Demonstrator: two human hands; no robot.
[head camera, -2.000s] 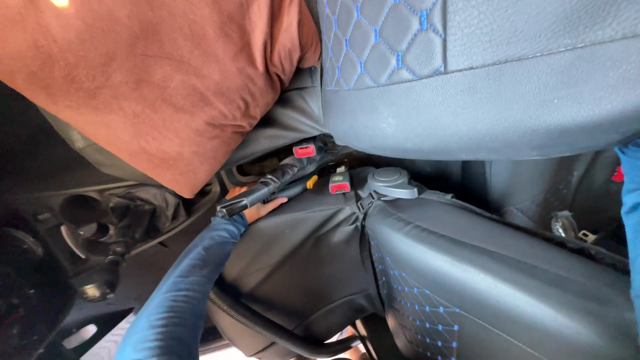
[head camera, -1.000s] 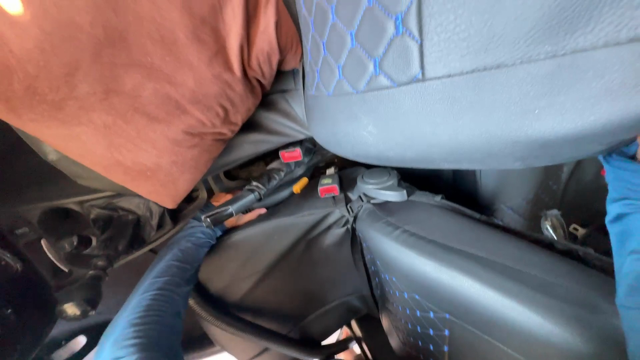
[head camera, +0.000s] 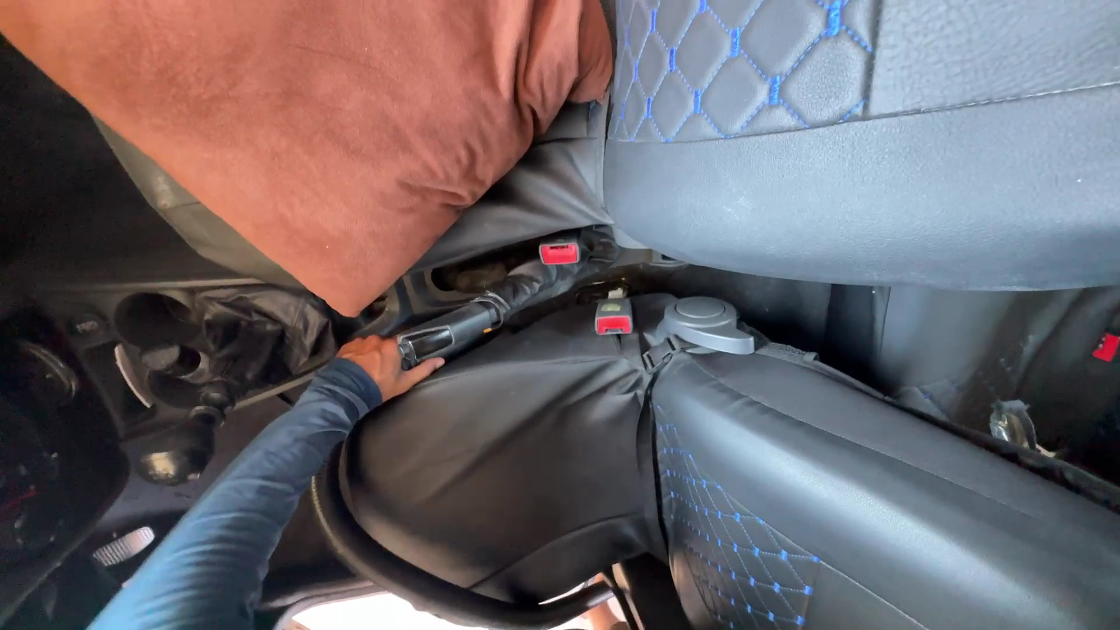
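My left hand (head camera: 385, 366), in a blue sleeve, is at the front end of the parking brake lever (head camera: 451, 334) between the two front seats. Its fingers lie around the end of the grip, and my thumb lies along the side nearer the black seat cushion (head camera: 490, 455). The lever has a dark, glossy inset and a wrinkled black boot behind the grip. A small orange spot shows beside it. Two seat belt buckles with red buttons, one beside the boot (head camera: 560, 253) and one by the seat (head camera: 614, 317), are close by. My right hand is out of view.
A rust-brown cushion (head camera: 350, 131) covers the far seat. A grey round seat knob (head camera: 702, 324) sits beside the near black backrest (head camera: 840, 437) with blue stitching. Gear shift knob (head camera: 175, 455) and cup holder (head camera: 153, 319) are at left. A curved black rim (head camera: 376, 569) runs below.
My left hand has shifted toward the front end of the lever. The yellow-orange piece beside the lever shows far less than before. The blue sleeve at the right edge has left the view.
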